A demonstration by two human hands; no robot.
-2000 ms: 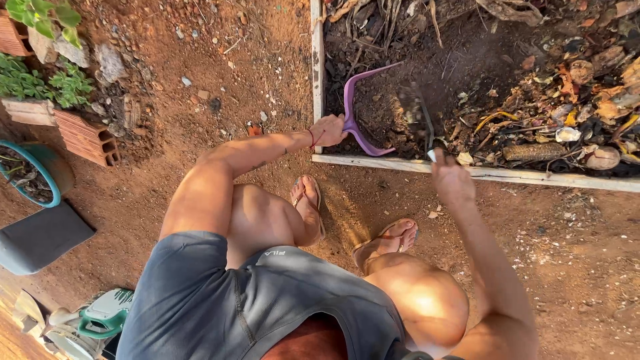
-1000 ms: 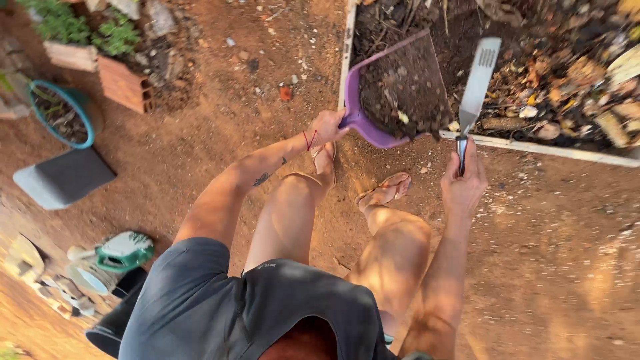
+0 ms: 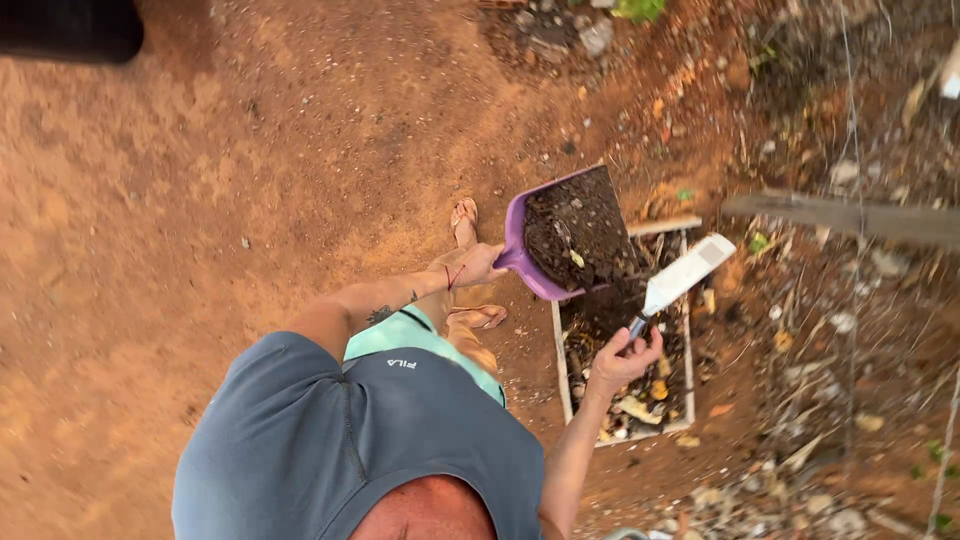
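My left hand [image 3: 480, 264] grips the handle of a purple plastic dustpan [image 3: 517, 244], held out over the near side of a wood-framed compost bed. Dark soil [image 3: 574, 217] with bits of debris fills the pan. In my right hand [image 3: 624, 361] is a metal spatula [image 3: 686, 276] with a dark handle, its flat blade pointing away to the upper right, just beside the pan's open edge. Beneath both tools lies the compost bed [image 3: 561, 364], holding soil, dry leaves and food scraps; the pan hides part of it.
A weathered wooden post [image 3: 840, 216] and wires [image 3: 852, 150] stand right of the bed, over ground strewn with dry litter. Rubble [image 3: 596, 37] and a green plant [image 3: 639, 7] lie at the top. A dark object [image 3: 71, 28] fills the upper left corner.
The dustpan has risen away from the bed and now carries more soil than a second ago. The spatula, low in the bed at first, is now held up beside it. The view has shifted strongly.
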